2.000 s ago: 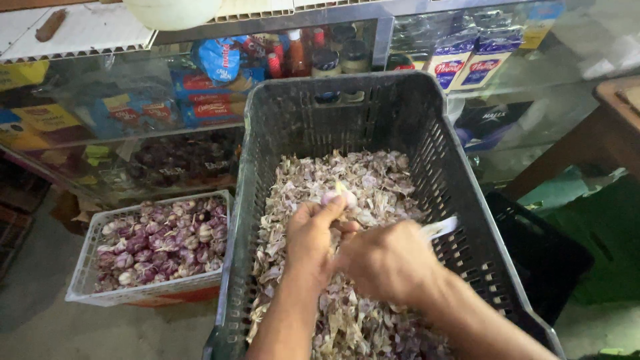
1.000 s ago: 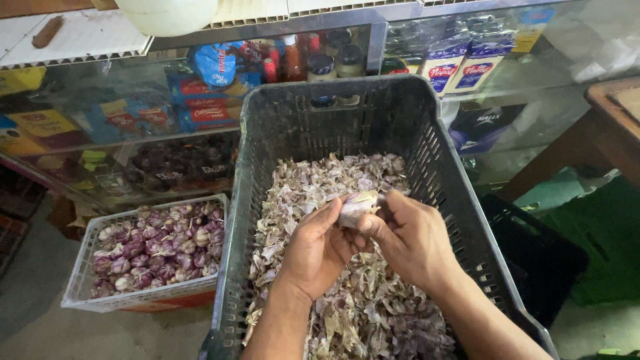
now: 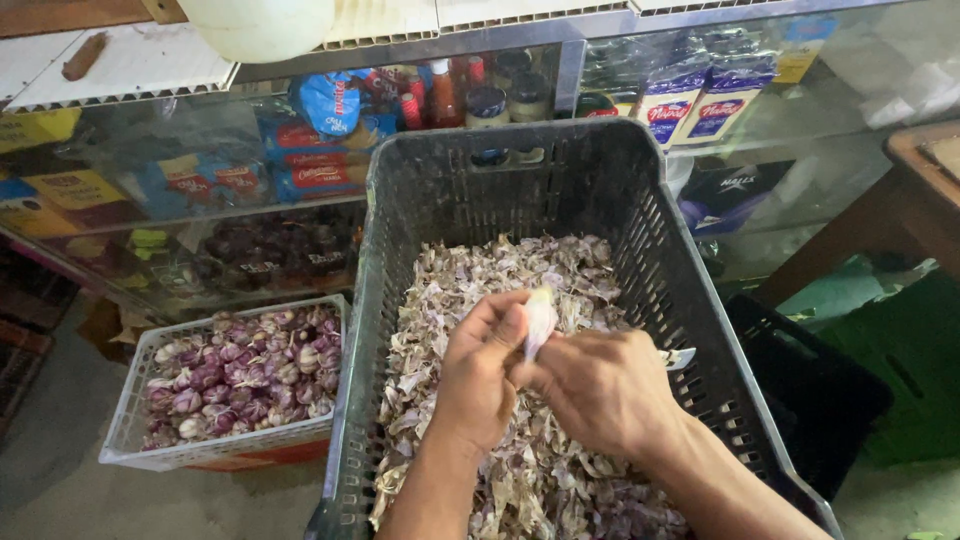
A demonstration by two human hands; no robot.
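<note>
My left hand [image 3: 484,367] grips a pale garlic bulb [image 3: 540,321] between thumb and fingers, above a black plastic crate [image 3: 480,180]. Against the bulb's lower end rests my right hand [image 3: 607,394], its fingers curled. From beyond that hand, on its right side, sticks out a flat whitish piece [image 3: 677,358], perhaps the end of a knife; what the fingers close on is hidden. Dry garlic skins [image 3: 435,315] cover the inside of the crate beneath both hands.
A white perforated plastic crate [image 3: 225,444] full of purple garlic bulbs [image 3: 240,375] stands on the left. Behind is a glass display case [image 3: 574,82] with packets and jars. At the right are a wooden table [image 3: 919,169], a dark crate [image 3: 810,390] and green material [image 3: 900,360].
One second ago both hands held the bulb lying more level, with the right fingers at its end. Now it stands nearly upright in my left hand, and my right hand has turned knuckles up.
</note>
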